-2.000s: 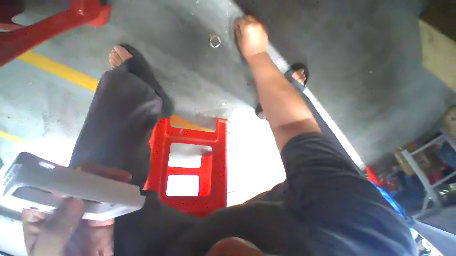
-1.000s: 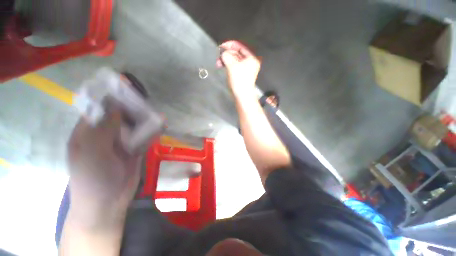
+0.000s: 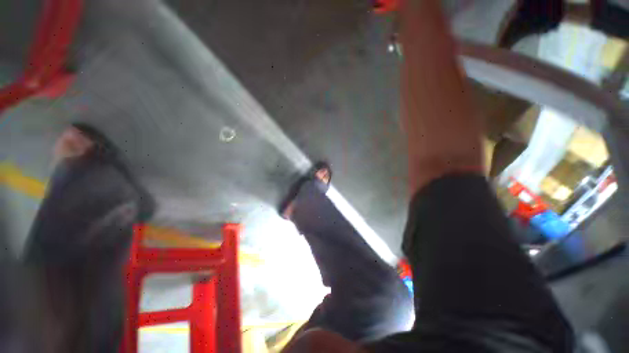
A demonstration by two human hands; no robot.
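Note:
Neither of my hands shows. My right forearm (image 3: pixel 441 96) reaches up to the top edge, which cuts it off before the hand. My left hand and the white housing are out of the picture. A red plastic stool (image 3: pixel 183 258) stands at the lower left. A small pale ring (image 3: pixel 227 134) lies on the grey floor, left of centre. The picture is blurred.
My feet rest on the floor, one at the left (image 3: pixel 74 143), one near the centre (image 3: pixel 322 176). Another red stool (image 3: pixel 52 41) is cut off at the upper left. A curved grey rim (image 3: pixel 545 86) crosses the right, with blurred boxes and blue and red items behind it.
The view has swung to the right. My left hand and the white housing have left the picture. My right arm now reaches upward, its hand beyond the top edge. The carton's open shape no longer shows clearly.

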